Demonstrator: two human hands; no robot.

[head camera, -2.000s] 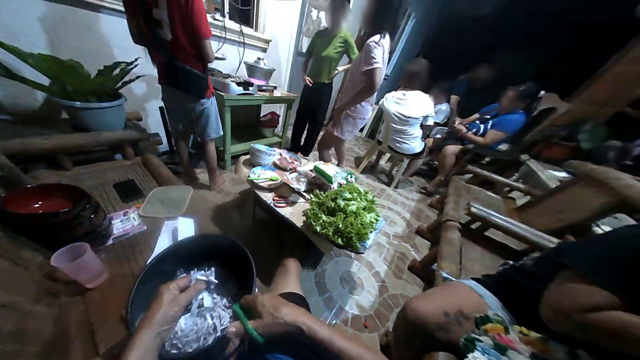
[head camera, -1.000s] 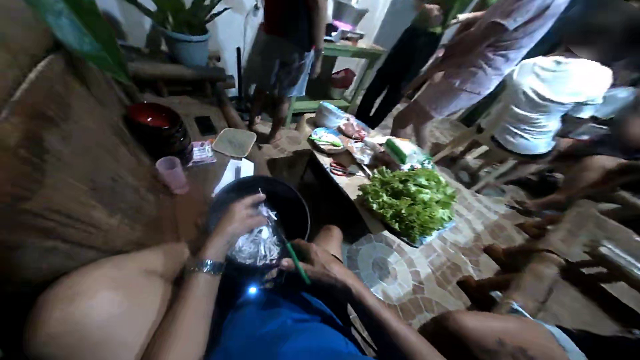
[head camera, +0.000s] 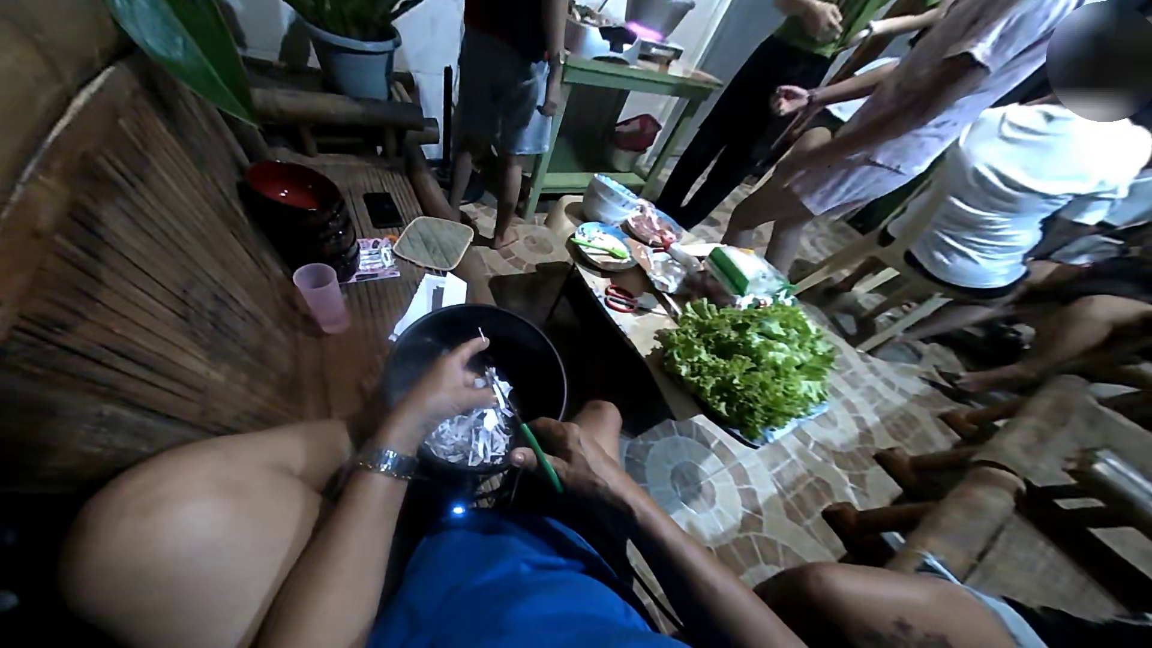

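A round black pan or basin (head camera: pixel 531 346) sits in front of my lap, with a heap of thin whitish strips (head camera: pixel 472 432) in its lower part. Above the strips is my left hand (head camera: pixel 454 387), its fingers spread; a small pale bit shows at the fingertips, and whether they grip it is unclear. My right hand (head camera: pixel 562 454) is at the rim on the right, closed around a green-handled tool (head camera: pixel 540 457), possibly a knife, whose tip points toward the strips. A metal-banded watch is on my left wrist.
Left, on the bamboo bench: a pink plastic cup (head camera: pixel 321 297), stacked dark bowls (head camera: pixel 297 211) with red inside, a phone (head camera: pixel 383 210). Right, on a low table: leafy lettuce (head camera: pixel 751 364), red-handled scissors (head camera: pixel 621 299), a plate (head camera: pixel 601 245). Several people stand or sit beyond; a tattooed leg is at lower right.
The view has swung down and to the right since the first frame. My left hand has lifted off the strips, where it rested two seconds ago. The green-handled tool stays in my right hand.
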